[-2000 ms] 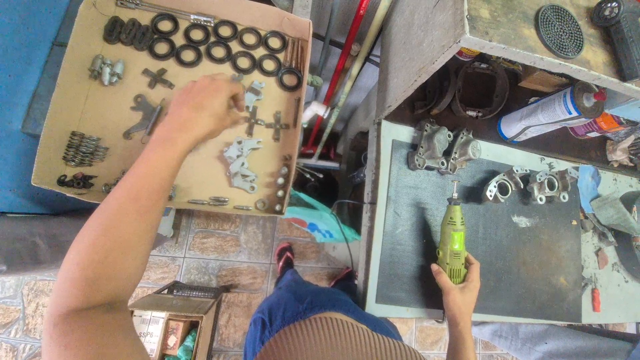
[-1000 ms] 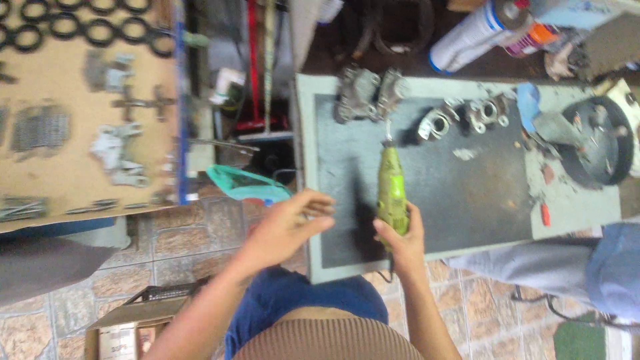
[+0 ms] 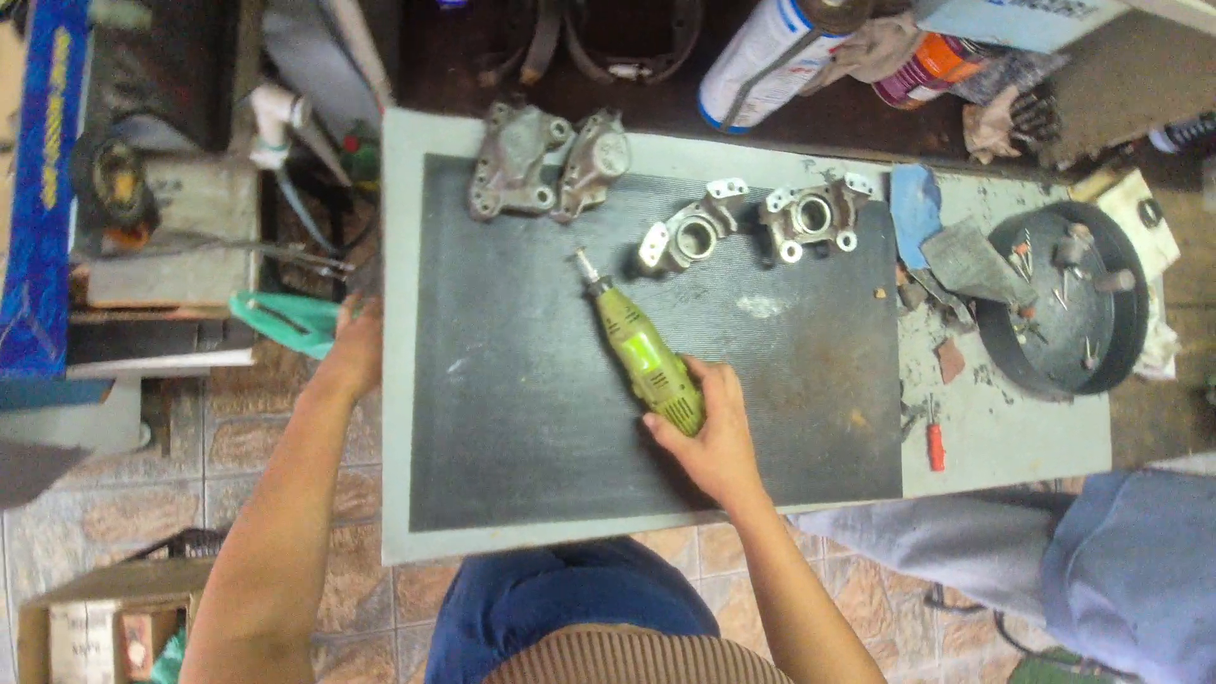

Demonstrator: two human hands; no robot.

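My right hand [image 3: 708, 427] is closed around the rear end of a green rotary tool [image 3: 646, 356], whose bit points up and left over the black ribbed mat [image 3: 532, 399]. My left hand [image 3: 359, 342] is at the bench's left edge, beside a teal plastic item [image 3: 285, 321]; its fingers are partly hidden, and whether they grip anything does not show. Two dull metal caliper castings [image 3: 518, 161] stand at the mat's top left. Right of them lie two open metal caliper parts [image 3: 695, 237], [image 3: 814, 217] with round bores.
A round black tray [image 3: 1126, 356] with small bits stands at the right, near sandpaper pieces [image 3: 974, 266] and a red-handled tool [image 3: 937, 446]. A white cartridge [image 3: 765, 66] and an orange can [image 3: 936, 66] are on the shelf behind. An open cardboard box [image 3: 104, 579] sits on the floor, lower left.
My left hand has left the cardboard with the sorted parts and moved to the bench's left edge. The rotary tool, still in my right hand, now tilts left. The view has shifted right.
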